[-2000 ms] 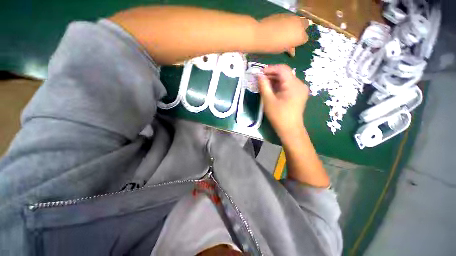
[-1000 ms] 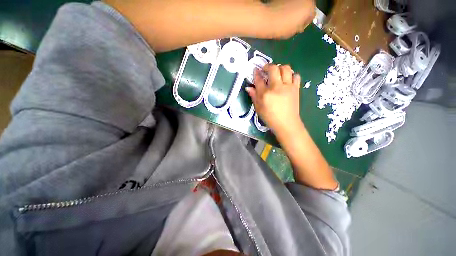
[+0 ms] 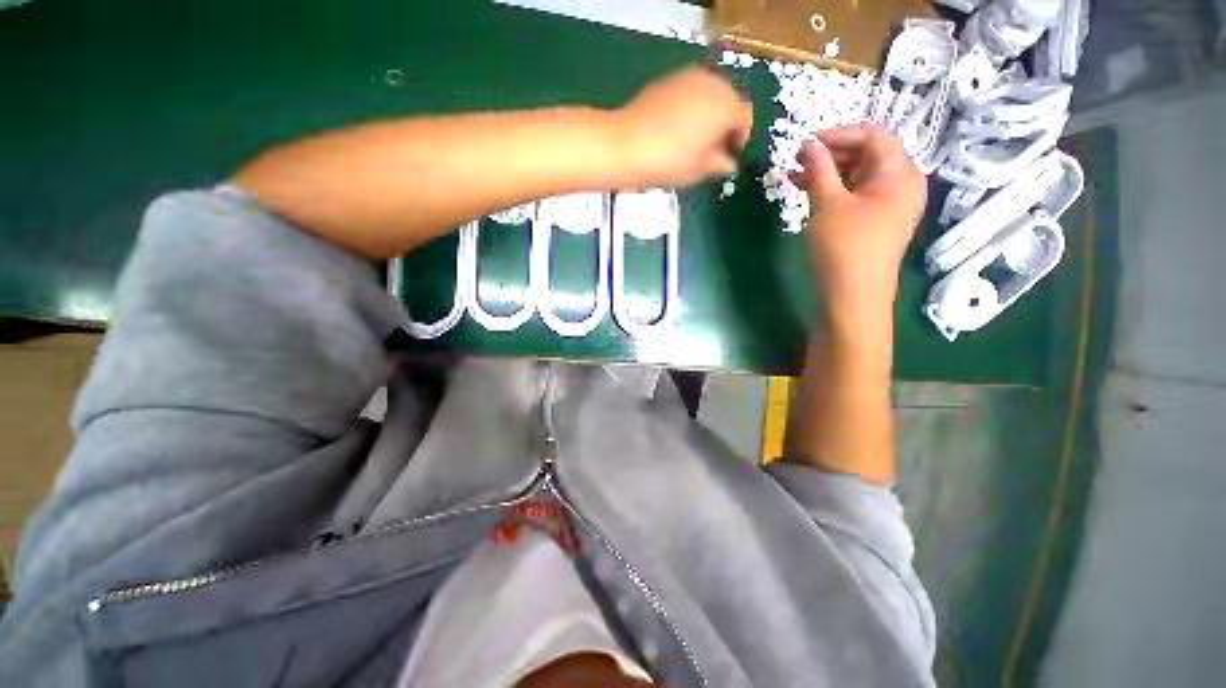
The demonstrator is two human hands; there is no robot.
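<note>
Several white loop-shaped housings (image 3: 645, 327) lie side by side on the green bench, their round ends away from me and partly under my left forearm. Small white inserts (image 3: 823, 97) lie in a scattered pile to their right. My left hand (image 3: 692, 128), blurred, is above the bench between the row and the pile, fingers curled; whether it holds an insert cannot be told. My right hand (image 3: 861, 168) is at the near right edge of the pile, thumb and fingers close together over the inserts; what is between them is not visible.
A brown board (image 3: 787, 30) lies behind the pile with a small ring on it. More white housings (image 3: 1002, 276) are heaped untidily at the right side of the green bench top (image 3: 242, 81). A long white strip (image 3: 605, 14) crosses the far side. Grey floor is at right.
My right hand has left the rightmost housing of the row and moved right to the insert pile. My left hand has come back from near the brown board. The camera view has shifted.
</note>
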